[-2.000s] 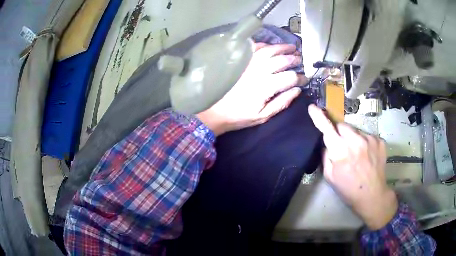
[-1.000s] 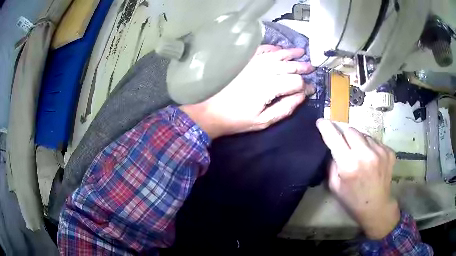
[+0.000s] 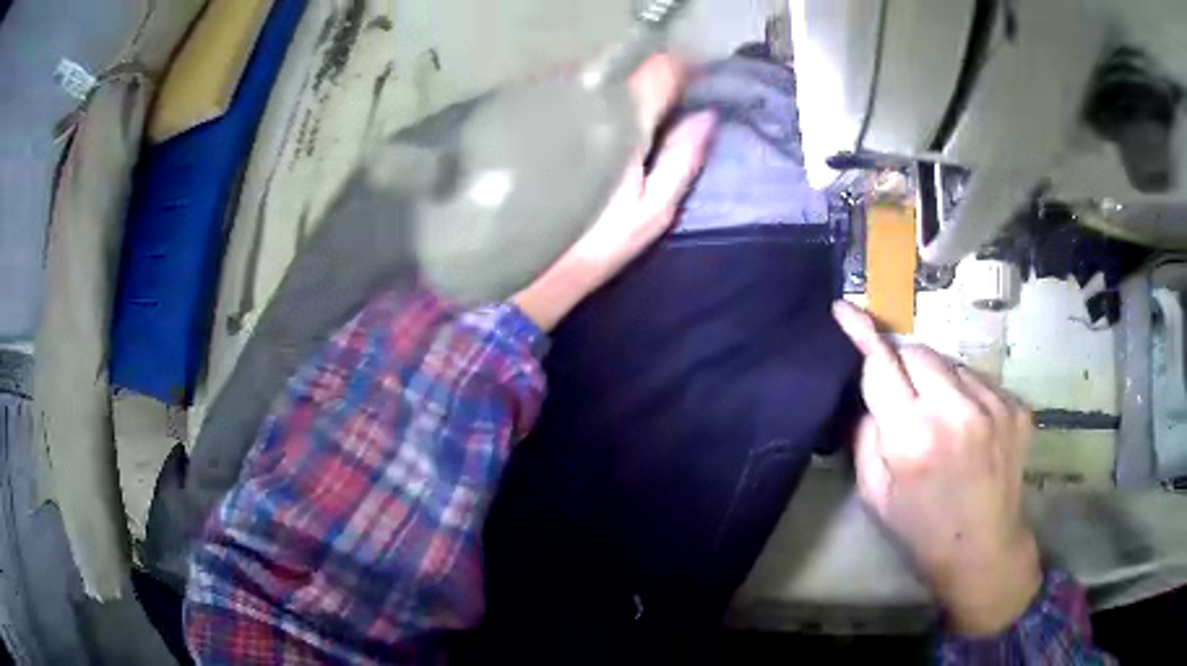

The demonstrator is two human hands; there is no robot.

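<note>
A dark navy garment piece (image 3: 677,351) lies over the machine bed, with its paler grey-blue side (image 3: 755,176) showing at the top beside the needle area. A straight seam or folded edge (image 3: 755,236) runs toward the presser foot (image 3: 853,241). My left hand (image 3: 618,241) is on the cloth's upper left, thumb and a finger spread apart; the lamp head (image 3: 521,189) hides part of it. My right hand (image 3: 944,455) is at the cloth's right edge below the foot, its index fingertip at the edge and other fingers curled. Whether it pinches cloth is unclear.
The cream machine head (image 3: 872,85) fills the upper right, with a yellow-orange upright plate (image 3: 892,267) right of the foot. At the left are a blue board (image 3: 176,273) and a long tied beige cloth bundle (image 3: 78,338). Grey cloth hangs over the table's left side.
My left hand has moved back up and left from beside the foot, its fingers now spread, uncovering the pale cloth and the straight seam. My right hand has stayed nearly in place.
</note>
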